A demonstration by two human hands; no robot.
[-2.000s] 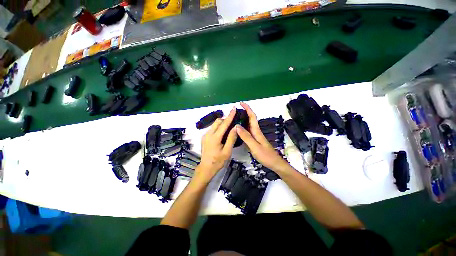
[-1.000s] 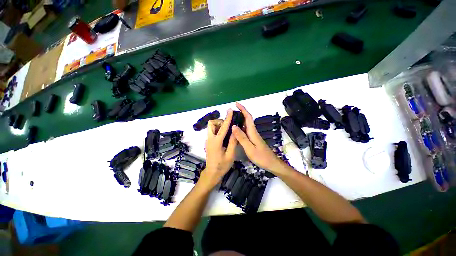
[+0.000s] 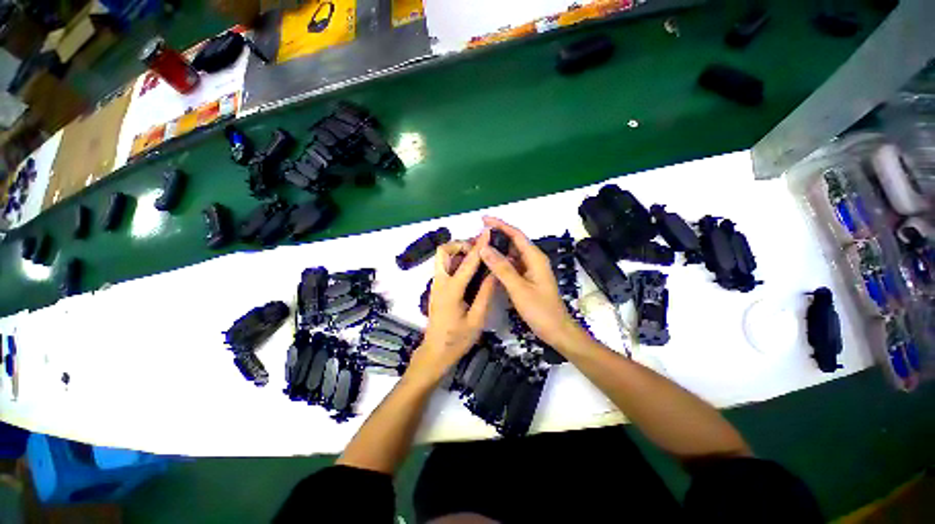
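My left hand (image 3: 453, 297) and my right hand (image 3: 528, 289) meet over the middle of the white bench. Both are closed around a small black unit (image 3: 499, 242); its dark top shows between the fingertips, and the rest is hidden by my fingers. Narrow black housing covers (image 3: 324, 370) lie side by side in rows left of my hands, with another row (image 3: 499, 387) below them. A single black oblong part (image 3: 423, 249) lies just beyond my left hand. Part of a further row lies partly hidden beside my right hand.
Bulkier black parts (image 3: 618, 220) lie at the right on the white bench (image 3: 154, 348), curved black parts (image 3: 254, 333) at the left. A clear blister tray (image 3: 871, 268) stands far right beside a grey post (image 3: 820, 118). The green belt (image 3: 482, 128) carries black units and a heap (image 3: 343, 148).
The unit has turned within my hands, and my fingers have shifted around it. The units and the heap on the belt have moved a little to the right. The bench parts lie as before.
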